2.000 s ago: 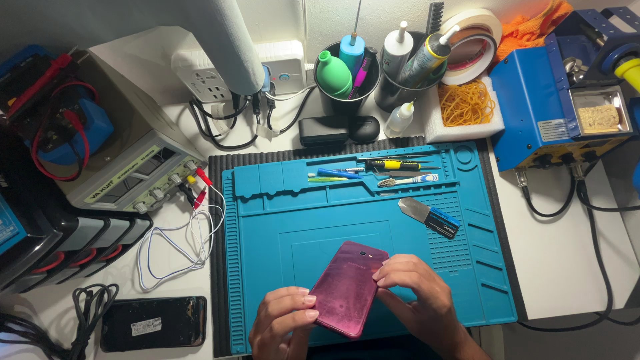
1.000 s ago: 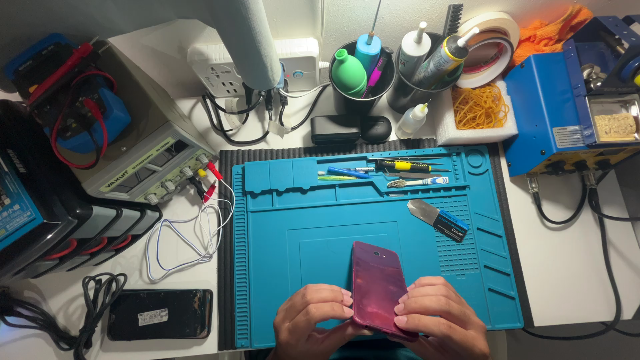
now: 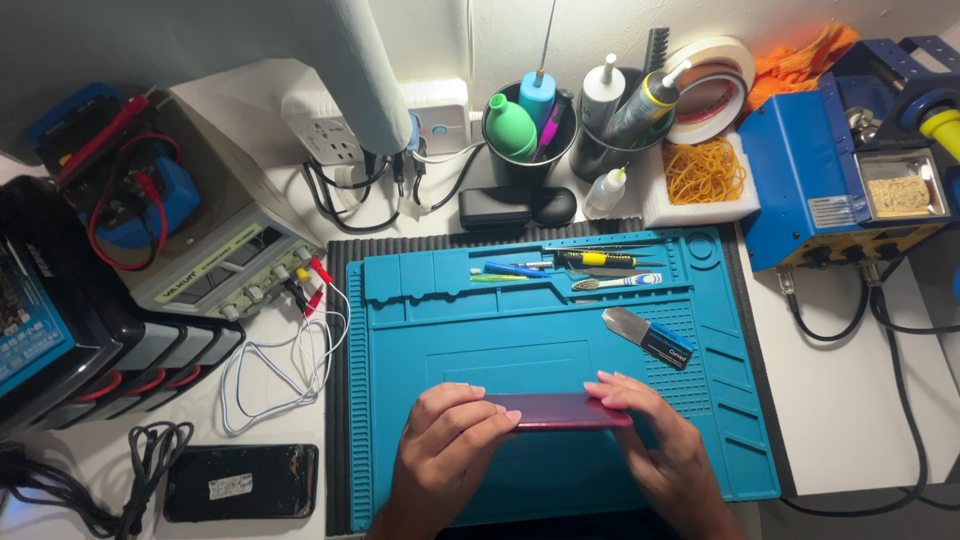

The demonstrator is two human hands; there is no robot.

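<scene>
A purple-red smartphone is held sideways above the teal silicone repair mat, tilted so that a long edge and a foreshortened face show. My left hand grips its left end, fingertips over the near edge. At the right end, my right hand holds it between thumb and fingers. Up and to the right of the phone lies a thin metal pry blade with a blue and black label. The mat's top tray holds a black and yellow screwdriver, a brush and blue tweezers or a pry tool.
A second black phone lies at lower left by coiled black cables. A bench power supply with thin leads stands on the left, a blue soldering station on the right. Behind the mat are tool cups, a black case and rubber bands.
The phone has turned from upright, with its back face showing, to sideways and nearly edge-on. Both hands have shifted to its two ends.
</scene>
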